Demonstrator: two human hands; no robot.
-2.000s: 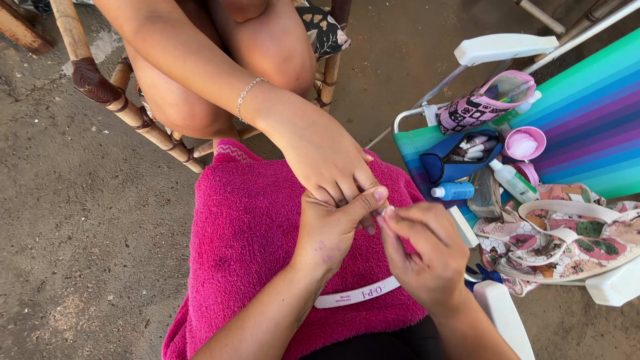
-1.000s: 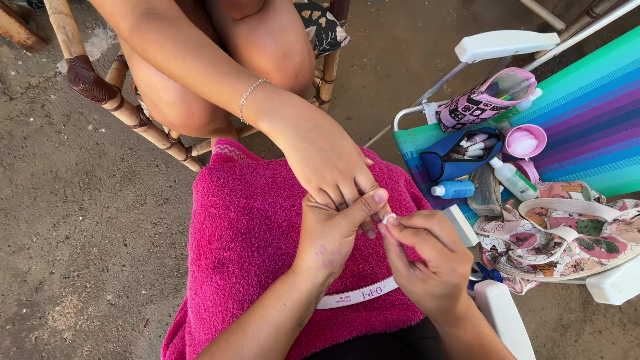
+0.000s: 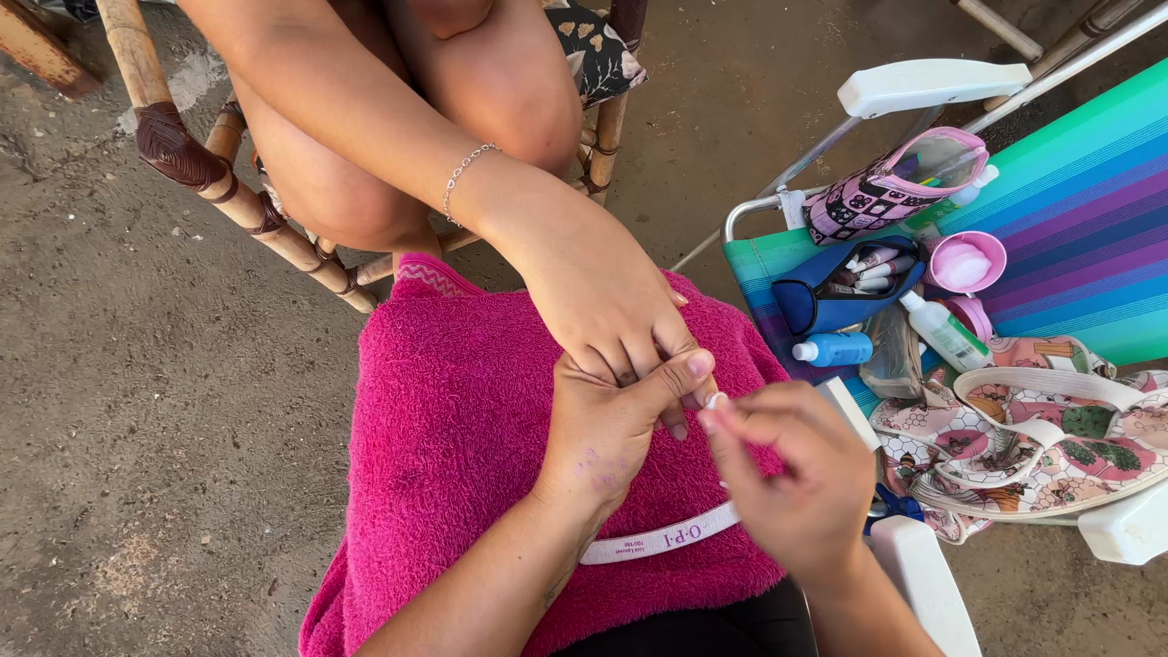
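Observation:
My left hand (image 3: pixel 607 424) is closed around the fingers of another person's hand (image 3: pixel 607 278), its thumb lying on one finger. That person wears a silver chain bracelet (image 3: pixel 453 185). My right hand (image 3: pixel 798 465), slightly blurred, pinches a small white piece, perhaps cotton (image 3: pixel 717 400), against the tip of the held finger. Whether a tool is inside my right fist cannot be seen. Under the hands a magenta towel (image 3: pixel 447 438) covers my lap. A curved white O·P·I nail file (image 3: pixel 662 540) rests on it, partly hidden by my right hand.
At the right, a striped folding chair (image 3: pixel 1086 246) holds a blue pouch (image 3: pixel 808 297) of small bottles, a patterned pouch (image 3: pixel 853 205), a pink cup (image 3: pixel 993 251), a blue bottle (image 3: pixel 835 349), a white bottle (image 3: pixel 949 333) and a floral bag (image 3: pixel 1031 456). A bamboo chair (image 3: pixel 265 228) stands upper left.
My right hand has shifted slightly at the fingertip, with the white piece still pinched in it. My left hand keeps its hold on the other person's fingers.

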